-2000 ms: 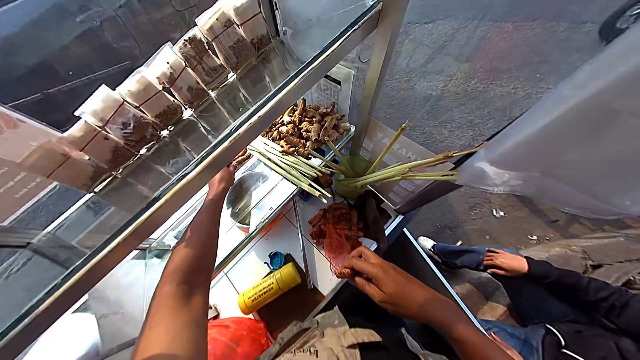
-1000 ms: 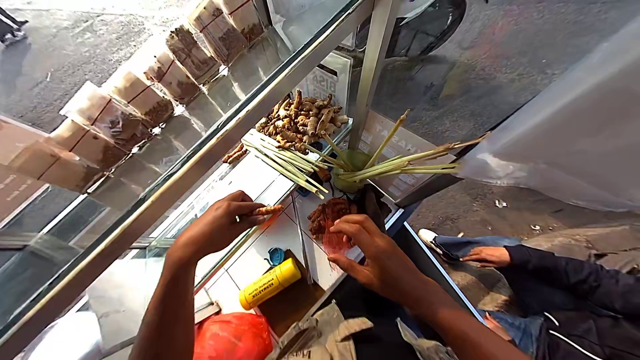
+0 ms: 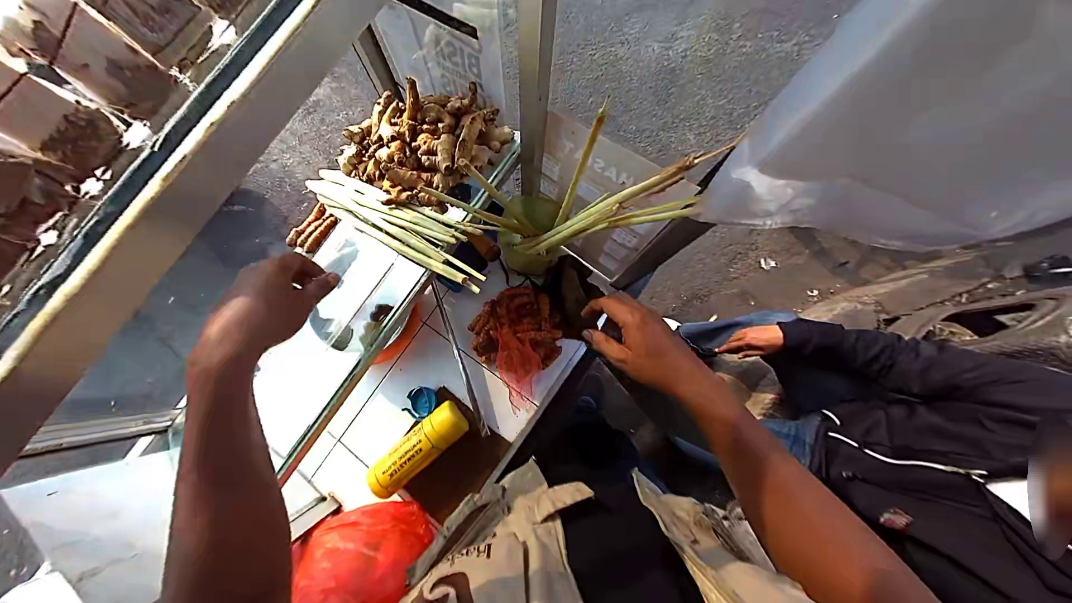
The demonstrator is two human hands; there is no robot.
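My left hand (image 3: 272,301) hovers over the white shelf with its fingers apart, left of the pale lemongrass stalks (image 3: 394,222). Beyond the stalks lies a heap of ginger roots (image 3: 419,142), and a few turmeric-like roots (image 3: 311,228) lie side by side near my left fingertips. My right hand (image 3: 641,339), thumb and fingers apart, is beside a dark bag (image 3: 574,293). Just left of that bag, brown roots in a red net bag (image 3: 515,331) rest on the white tiles. A green container (image 3: 532,234) holds more long stalks.
A yellow cylinder (image 3: 417,448) and a blue cap-like thing (image 3: 421,403) are on the tiled counter. A red plastic bag (image 3: 364,553) sits at its near end. The stall's metal frame (image 3: 167,193) slants across the left. A person in a black jacket (image 3: 913,419) is at the right.
My right hand has left the red net bag and is now to its right. The small root in my left hand one second ago is out of it. The view has moved closer to the counter.
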